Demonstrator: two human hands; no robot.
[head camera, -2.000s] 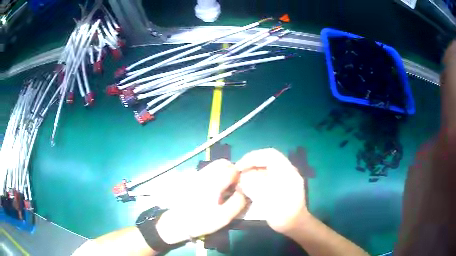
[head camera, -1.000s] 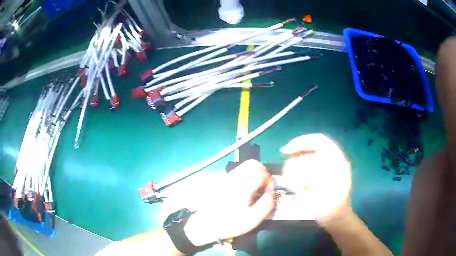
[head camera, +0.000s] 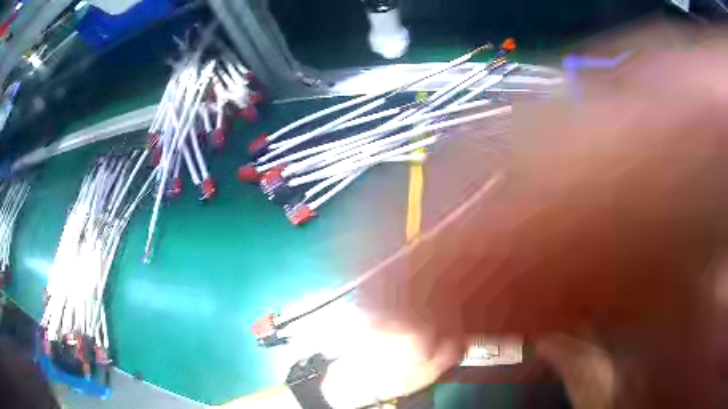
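Note:
A white sleeved cable with a red connector (head camera: 265, 326) lies diagonally across the mat. Its upper end runs behind a large blurred skin-coloured shape. My left hand (head camera: 379, 363), with a black watch at the wrist, is at the lower centre, washed out by glare and partly covered by the blur; what its fingers hold cannot be seen. The blurred shape (head camera: 583, 232), very close to the camera, fills the right side; it seems to be my right hand, but its fingers cannot be made out. A white printed card (head camera: 492, 350) shows below it.
White cables with red connectors lie in a pile (head camera: 351, 144) at the top centre. More bundles lie at the upper left (head camera: 191, 104) and left (head camera: 80, 256). Yellow tape (head camera: 414, 200) crosses the mat. A white fan (head camera: 389, 33) stands at the back. The blur covers the right side.
The large blurred shape now covers the right side, hiding the blue bin and loose black pieces. The hands are no longer seen together. The view has shifted, moving the cables right and slightly down.

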